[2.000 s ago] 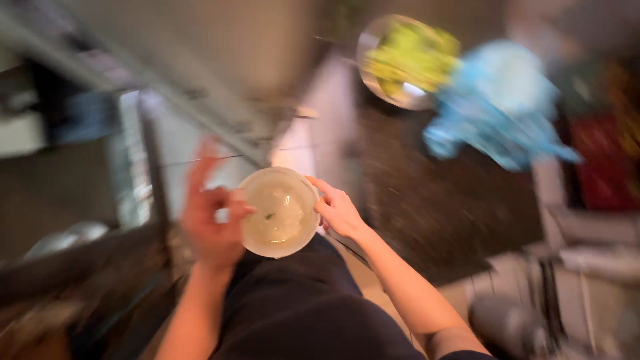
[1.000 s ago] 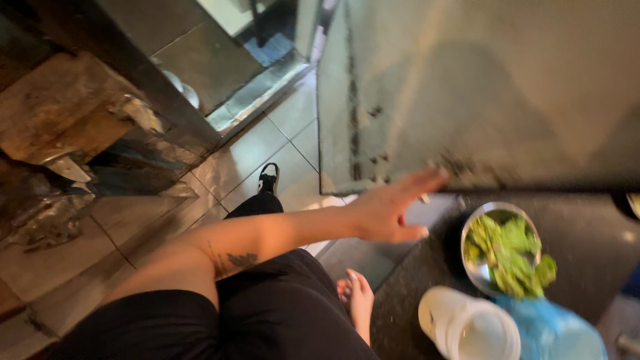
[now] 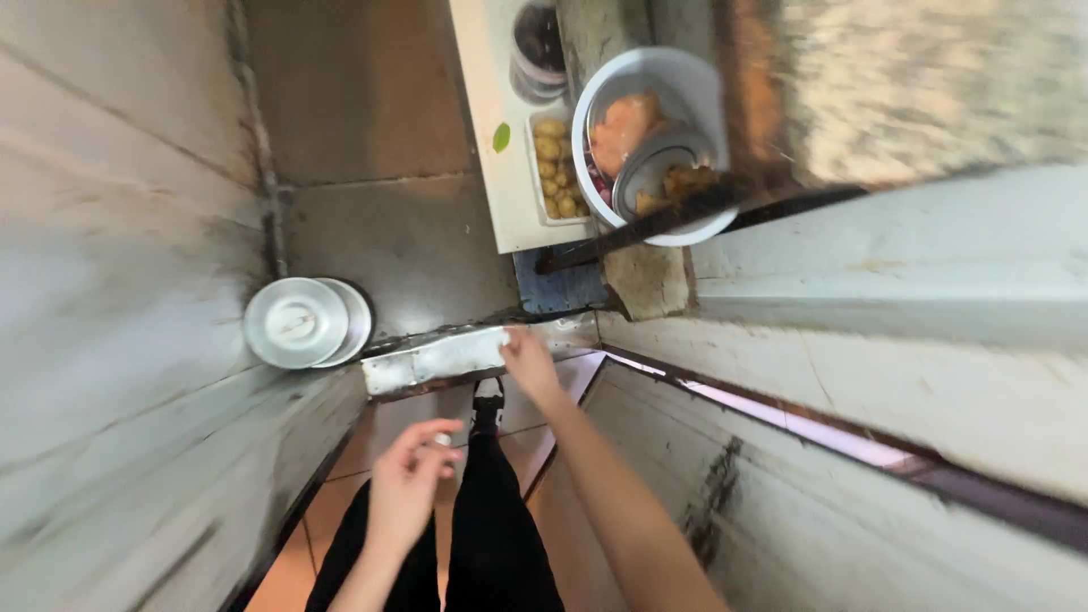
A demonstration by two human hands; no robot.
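Note:
My left hand (image 3: pixel 410 476) hangs above my legs with fingers curled and apart; a small white spot shows by a fingertip, and I cannot tell what it is. My right hand (image 3: pixel 529 365) is over a metal-covered doorsill (image 3: pixel 442 357), blurred, its fingers partly curled, with no object visible in it. Beyond it a white tub (image 3: pixel 586 127) holds raw meat, a metal bowl (image 3: pixel 625 183) and yellowish pieces. Beside the tub, small potatoes or similar round food (image 3: pixel 552 161) fill a white tray on a white board (image 3: pixel 484 93).
Two round metal lids or pans (image 3: pixel 296 323) lie at the left wall. A dark bar (image 3: pixel 646 229) crosses the tub's edge. A container with dark contents (image 3: pixel 540 51) stands on the board. Light-coloured panels (image 3: pixel 816 476) flank the raised doorsill, and my shoe (image 3: pixel 487 404) is just before it.
The view has moved to a doorway. Two seconds ago my right hand held a pale bowl with my left hand beside it; now the bowl is out of view and both hands are apart.

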